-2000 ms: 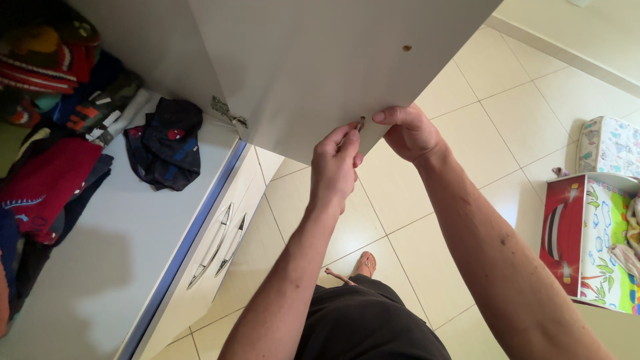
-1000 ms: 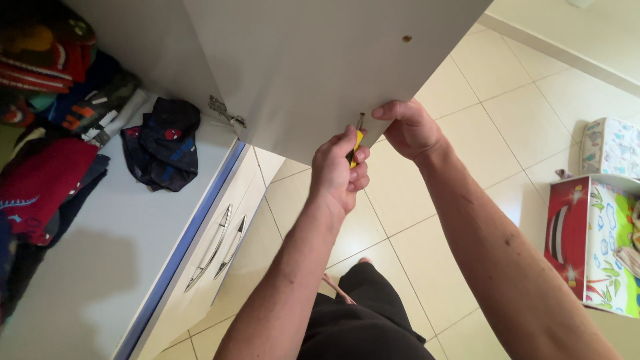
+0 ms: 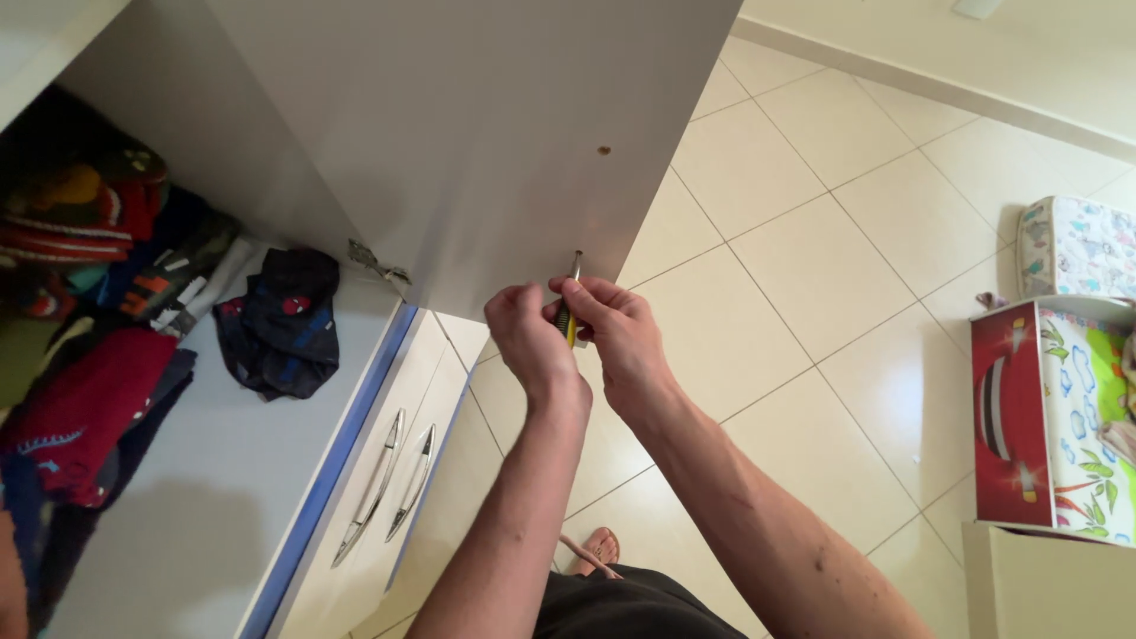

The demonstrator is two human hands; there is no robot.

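A screwdriver with a yellow and black handle (image 3: 570,327) stands nearly upright in the view, its metal shaft pointing at a small screw or hole low on the inner face of the grey cabinet door (image 3: 461,133). My right hand (image 3: 612,324) grips it at the top of the handle and the shaft. Against the handle's other side lies my left hand (image 3: 532,337), fingers curled; whether it grips the handle is partly hidden. Higher on the door is a brass-coloured screw or fitting (image 3: 603,151). A metal hinge (image 3: 380,264) joins the door's left side to the cabinet.
Folded clothes (image 3: 98,399) and a dark garment (image 3: 284,324) lie on the cabinet shelf (image 3: 195,524) at left. Below are white fronts with metal handles (image 3: 373,488). A red toy-like bed or box (image 3: 1012,417) and a patterned cushion (image 3: 1078,244) are at right on the tiled floor.
My right hand has moved from the door's edge onto the screwdriver. One second ago my left hand held the screwdriver by its yellow handle.
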